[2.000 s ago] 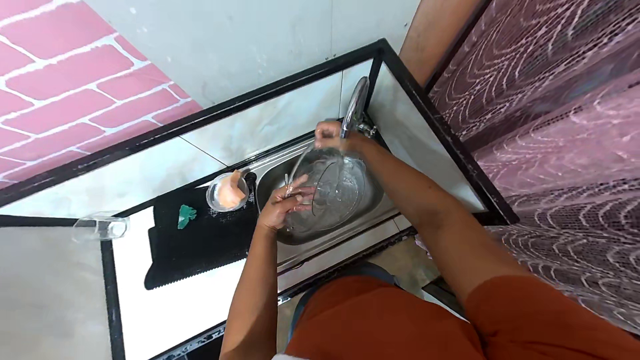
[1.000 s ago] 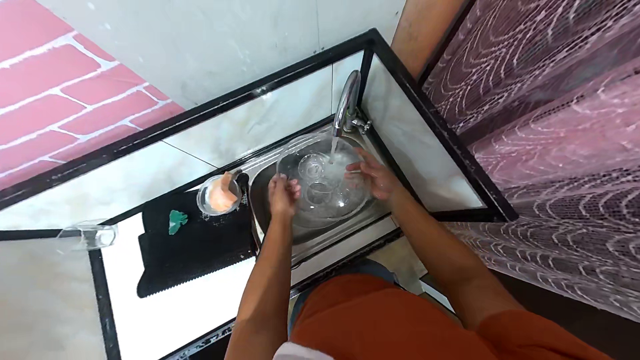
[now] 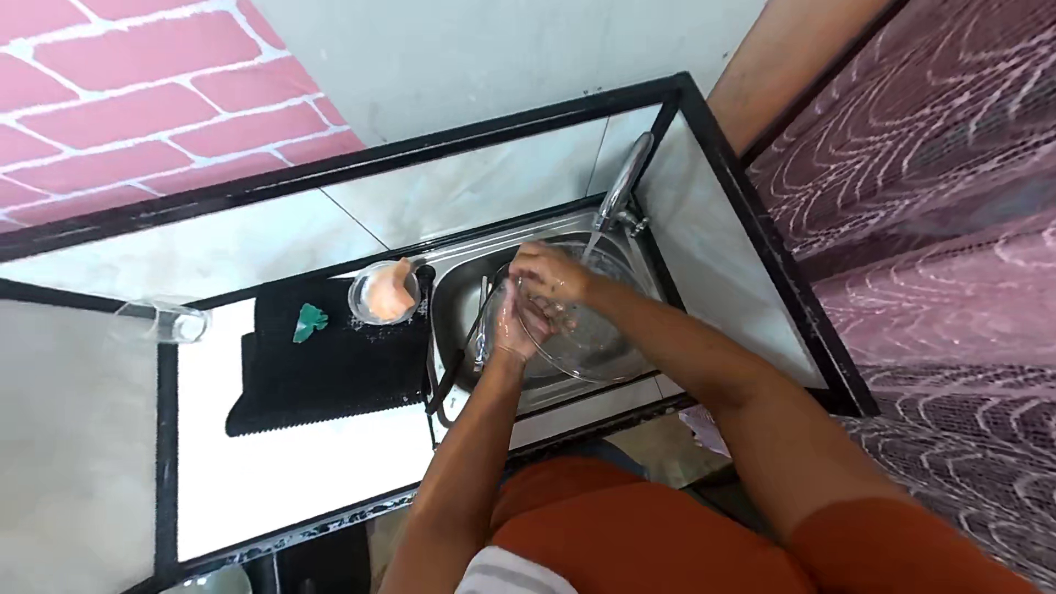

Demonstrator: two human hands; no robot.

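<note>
Over the steel sink (image 3: 462, 305), my left hand (image 3: 521, 324) is at the left rim of a clear round bowl or lid (image 3: 590, 351), fingers pointing up. My right hand (image 3: 549, 272) is bent just above it, close to the left fingertips. Whether either hand grips the clear piece cannot be made out. Water runs from the chrome faucet (image 3: 624, 181) behind the right hand. Metal utensils (image 3: 483, 330) and a dark-handled item (image 3: 445, 381) lie at the sink's left side.
Left of the sink, a black ribbed mat (image 3: 330, 375) bears a clear tub (image 3: 355, 297) with a peach-coloured piece (image 3: 389, 293) and a green scrap (image 3: 309, 322). A clear glass (image 3: 177, 324) lies at the far left. Black-edged tiled walls border the sink; a curtain (image 3: 924, 247) hangs right.
My hands have come together at the left part of the clear piece; one second ago they were apart, on either side of it. The right hand has moved left.
</note>
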